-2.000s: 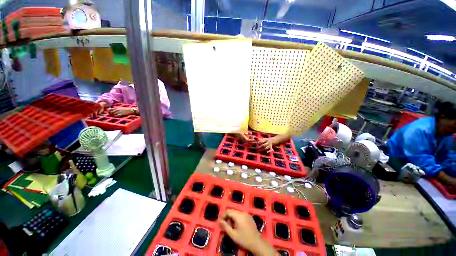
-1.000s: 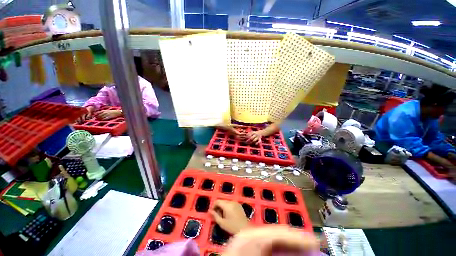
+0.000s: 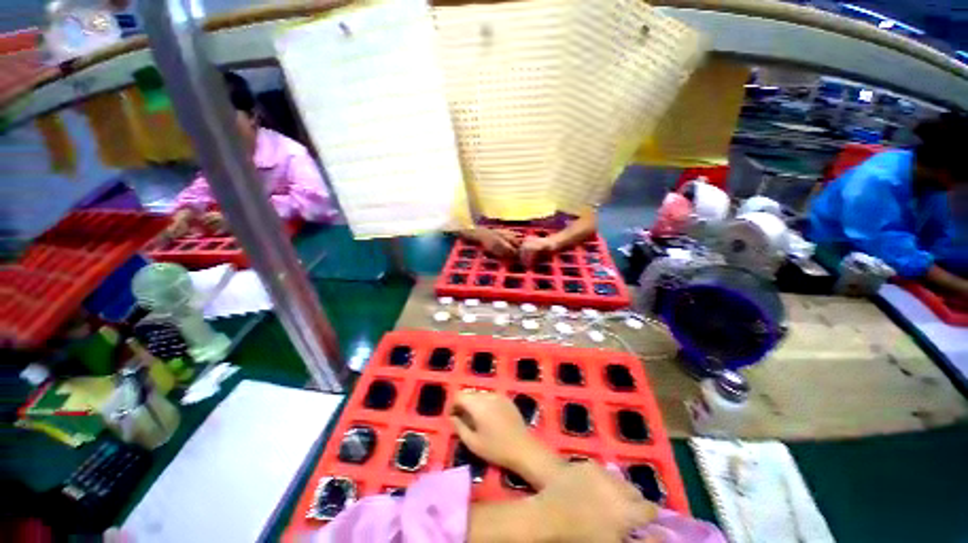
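The red compartment tray (image 3: 398,416) lies in front of me, with a dark square watch head in most visible pockets. My right hand (image 3: 490,422) is over its middle, fingers curled down near a watch head (image 3: 468,458); whether it holds anything is hidden. My left hand (image 3: 597,503) lies across my right forearm, near the right pink sleeve (image 3: 679,526). Its fingers are blurred, and I cannot tell whether they grip the sleeve. Both forearms are cut off by the lower edge.
Charging pucks (image 3: 499,318) on white wires lie between my tray and another red tray (image 3: 531,300), where a person's hands work. A purple-rimmed fan (image 3: 725,323), white bottle (image 3: 724,401) and notebook (image 3: 759,490) are at right. White paper (image 3: 239,461) and a metal post (image 3: 246,202) are at left.
The view has tilted down. My left hand has come in from below and now lies across my right forearm. My right hand stays over the tray's middle.
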